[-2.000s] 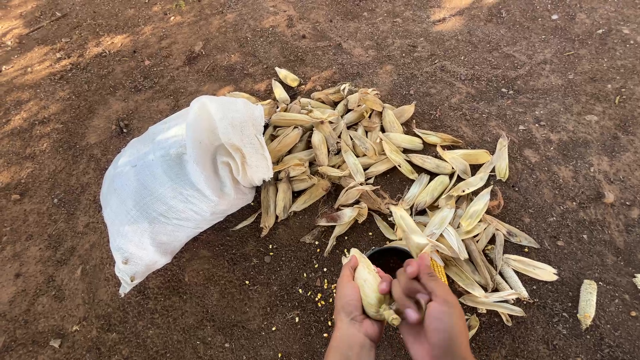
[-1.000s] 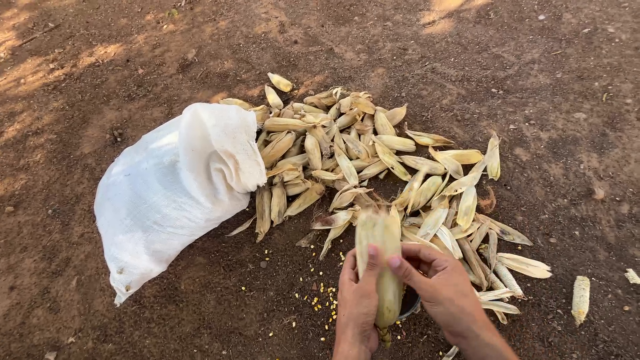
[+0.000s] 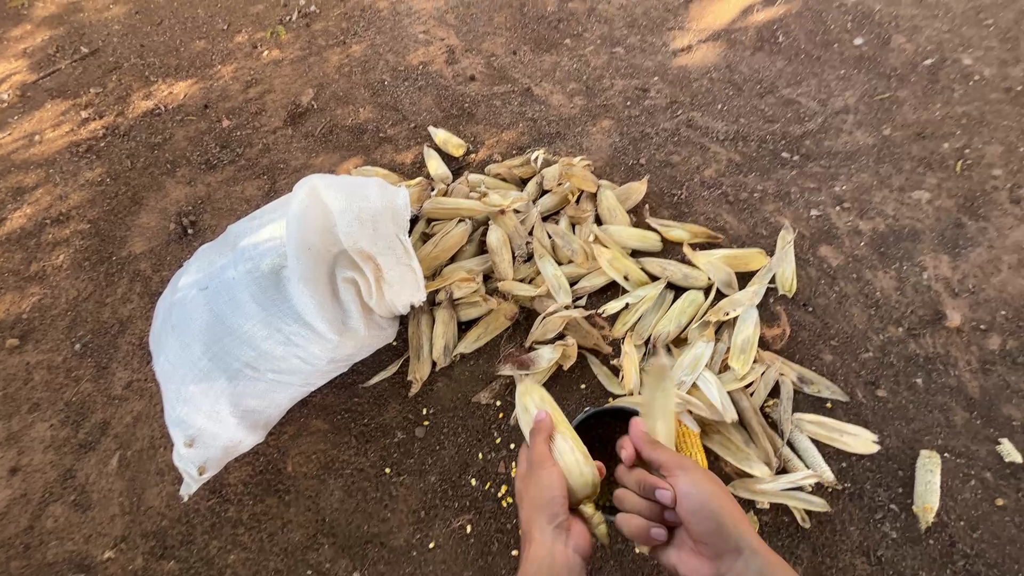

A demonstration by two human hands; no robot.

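Observation:
An ear of maize in its pale dry husk (image 3: 560,444) is gripped in my left hand (image 3: 548,496), its stalk end pointing down. My right hand (image 3: 676,500), closed just to the right, pinches a blurred strip of husk (image 3: 658,400) that stands up from the fingers. Below and between the hands is a dark round container (image 3: 602,428), partly covered by them. Behind my right hand a yellow maize ear (image 3: 690,444) shows its bare kernels. Farther back lies a heap of husked-in ears (image 3: 552,240), with loose husks (image 3: 732,448) on its near right side.
A white woven sack (image 3: 272,320) lies at the left, its mouth against the heap. Loose yellow kernels (image 3: 504,490) dot the brown soil left of the container. Toward the right edge lie a shelled cob (image 3: 926,488) and a cob piece (image 3: 1009,450).
My right hand was against the held ear one second ago; now it is apart from it with a strip of husk. The ear, then upright, now leans left in my left hand.

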